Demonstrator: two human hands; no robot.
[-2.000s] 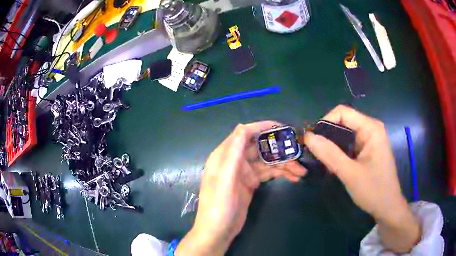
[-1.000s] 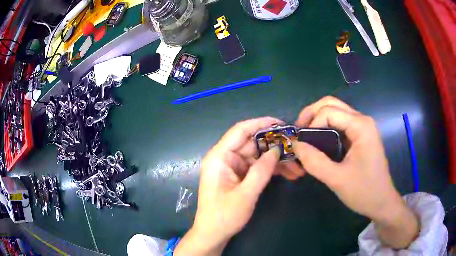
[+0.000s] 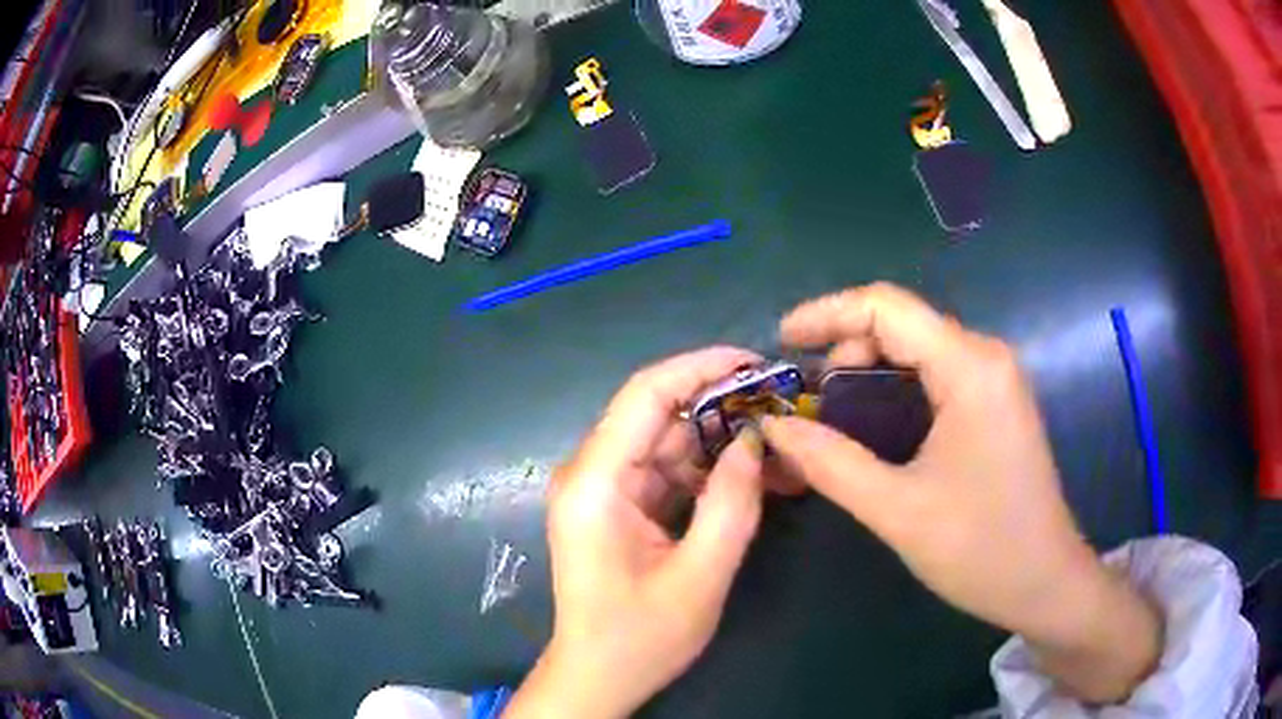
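My left hand point(image 3: 647, 520) holds an open watch case point(image 3: 745, 399) between its fingers, with the thumb at the case's lower edge. My right hand point(image 3: 942, 450) holds a black display screen point(image 3: 872, 410) beside the case, on its right. The screen's orange flex cable point(image 3: 804, 405) runs into the case. The right thumb tip is at the cable and touches or nearly touches the left thumb. The fingertips hide part of the case's inside, so I cannot tell if the cable is connected.
A blue stick point(image 3: 602, 267) lies behind my hands, another point(image 3: 1139, 421) at right. Spring clamps point(image 3: 232, 421) are heaped at left. Two display screens point(image 3: 616, 150) point(image 3: 953, 187), a spare watch case point(image 3: 492, 212), a glass bottle point(image 3: 464, 77), tweezers point(image 3: 981, 73) and a red tray edge point(image 3: 1209, 169) surround the mat.
The screen has come alongside the case and its cable now reaches into it. My left thumb has moved onto the case. Since one second ago the case has tilted and the view has shifted slightly.
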